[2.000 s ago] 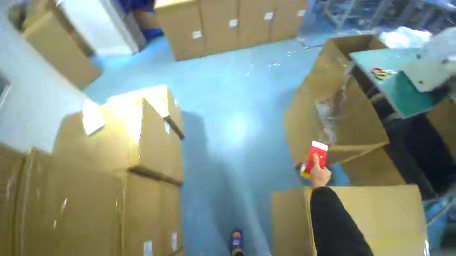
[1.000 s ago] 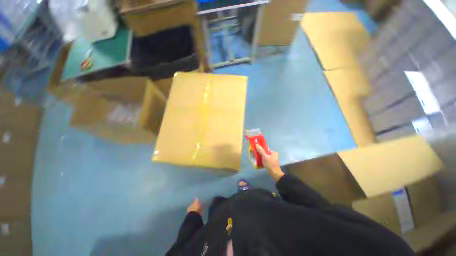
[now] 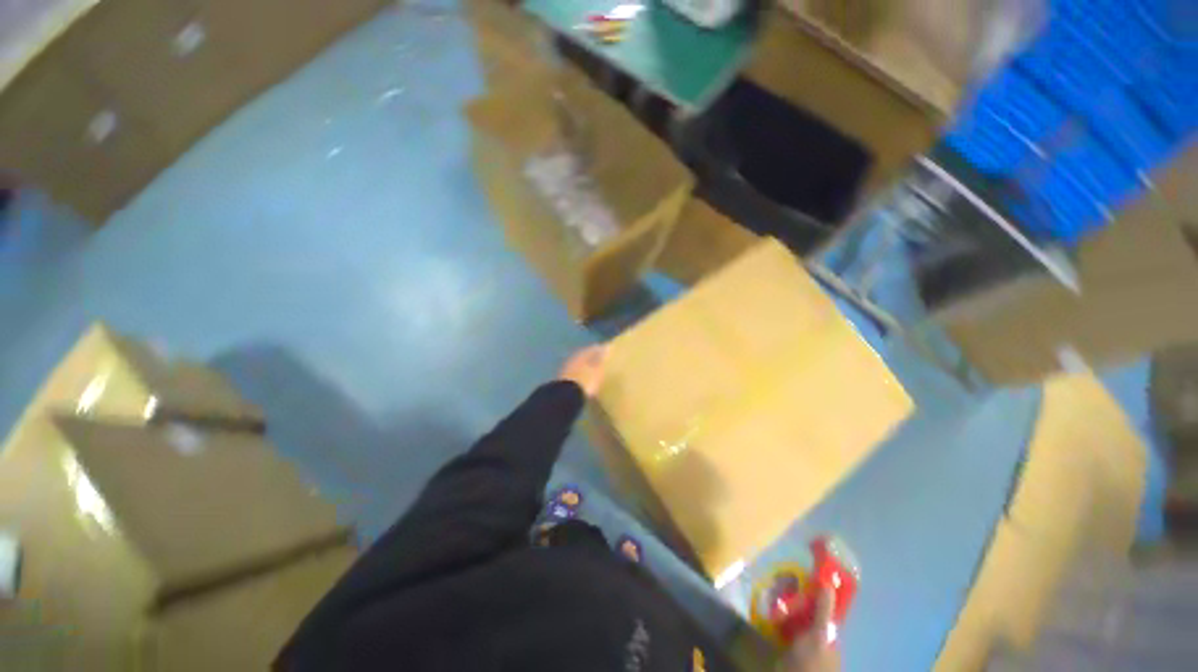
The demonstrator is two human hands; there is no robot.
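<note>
A large tan carton (image 3: 755, 400) with a yellowish tape strip across its top stands in front of me. My left hand (image 3: 586, 370) touches the carton's left corner; its fingers are partly hidden there. My right hand (image 3: 815, 646) is at the bottom edge of the picture, blurred and partly cut off. It is shut on the red tape gun (image 3: 825, 584), whose yellow tape ring shows on its left. The tape gun is beside the carton's near right corner.
Stacked cartons (image 3: 197, 499) stand at the lower left, and a row of labelled cartons (image 3: 158, 99) at the upper left. An open carton (image 3: 578, 177) with clear film is beyond my left hand. Blue bins (image 3: 1090, 105) are at the upper right. Cardboard sheets (image 3: 1064, 512) lie at the right.
The view has turned, and the taped carton now appears rotated and to the right. My left hand has moved from beside my body to the carton's corner. My right hand still holds the tape gun.
</note>
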